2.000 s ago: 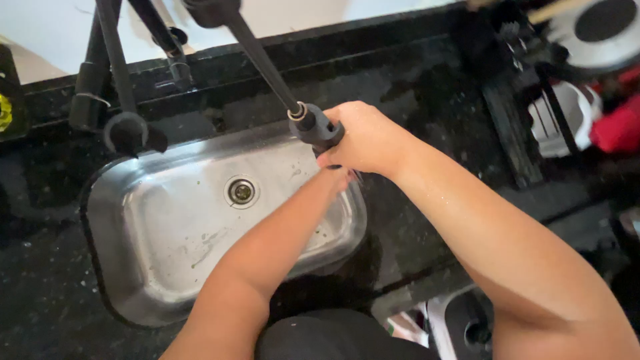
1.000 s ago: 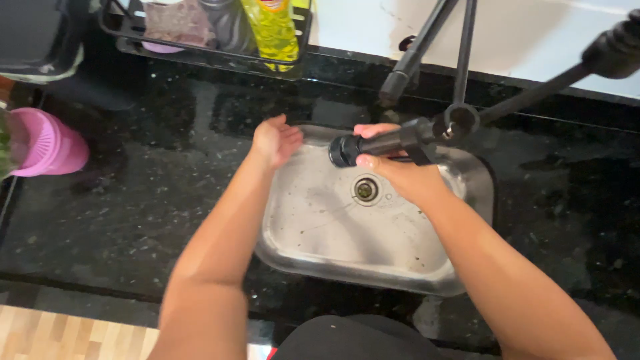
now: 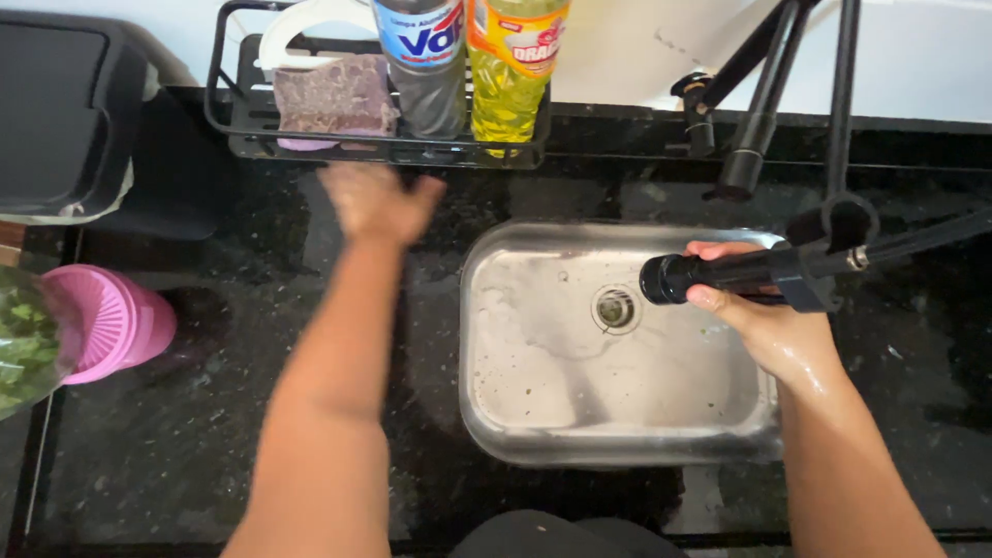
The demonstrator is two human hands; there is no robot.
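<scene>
My right hand (image 3: 756, 318) grips the black pull-down faucet spray head (image 3: 705, 279), its nozzle pointing left above the stainless steel sink (image 3: 535, 349). The sink holds small specks of debris around the drain strainer (image 3: 616, 308). My left hand (image 3: 380, 201), blurred and with fingers spread, is over the counter just in front of the black wire rack (image 3: 256, 143). Nothing is seen in it. A used sponge (image 3: 337, 97), a dark cleaner bottle (image 3: 428, 85) and a bottle of yellow detergent (image 3: 508, 93) stand in that rack.
A pink plastic container (image 3: 116, 322) stands at the left by a clear bag of green leaves (image 3: 27, 341). Behind is a black bin (image 3: 58, 116). The black faucet spout (image 3: 748, 155) and a wall valve (image 3: 697, 116) rise behind the sink, above the black stone counter (image 3: 232, 449).
My left hand has moved from the sink's left edge to the front of the rack. My right hand still holds the spray head. The view has shifted left since the oldest frame.
</scene>
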